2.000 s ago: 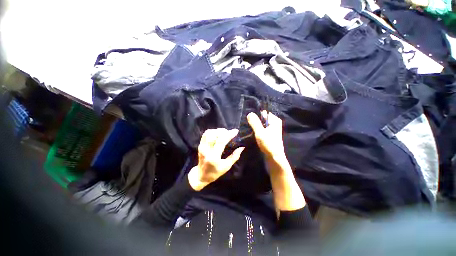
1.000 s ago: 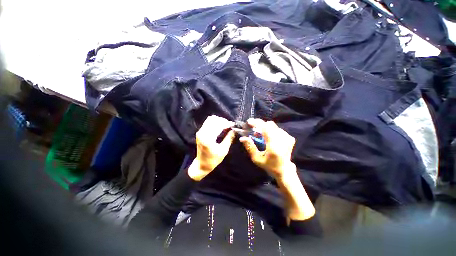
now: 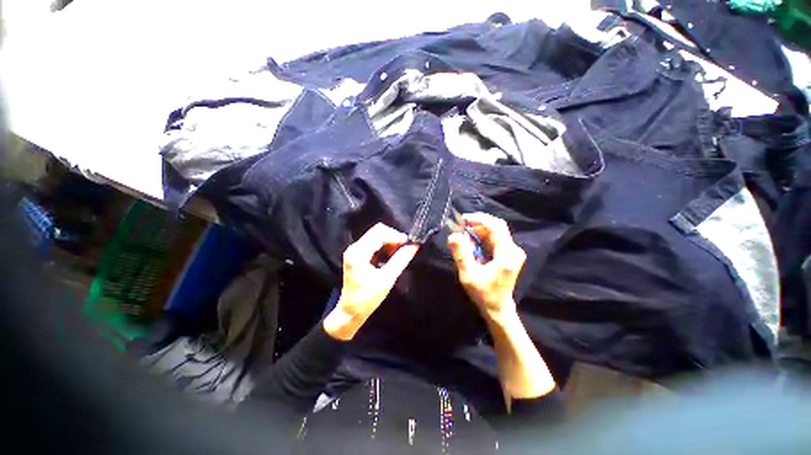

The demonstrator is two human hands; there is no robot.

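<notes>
A dark navy denim garment (image 3: pixel 614 284) lies spread before me, its pale grey inside (image 3: pixel 502 133) showing at the opening. My left hand (image 3: pixel 372 271) pinches the lower end of a narrow stitched navy strip (image 3: pixel 433 203) between thumb and finger. My right hand (image 3: pixel 489 262) is just right of the strip, closed around small thread snips (image 3: pixel 481 251) with a blue part at the grip. The tips of the snips are too small and blurred to tell if they touch the strip.
More navy garments (image 3: pixel 622 84) are heaped beyond and at the right. The white table (image 3: pixel 116 89) reaches to the upper left. Below its edge are a green crate (image 3: pixel 133 258), a blue crate (image 3: pixel 203 271) and dark and grey cloth (image 3: pixel 247 307).
My left hand first closed on the strip's end and has now moved slightly down and left. My right hand met it at the strip, then drew slightly right, still holding the snips.
</notes>
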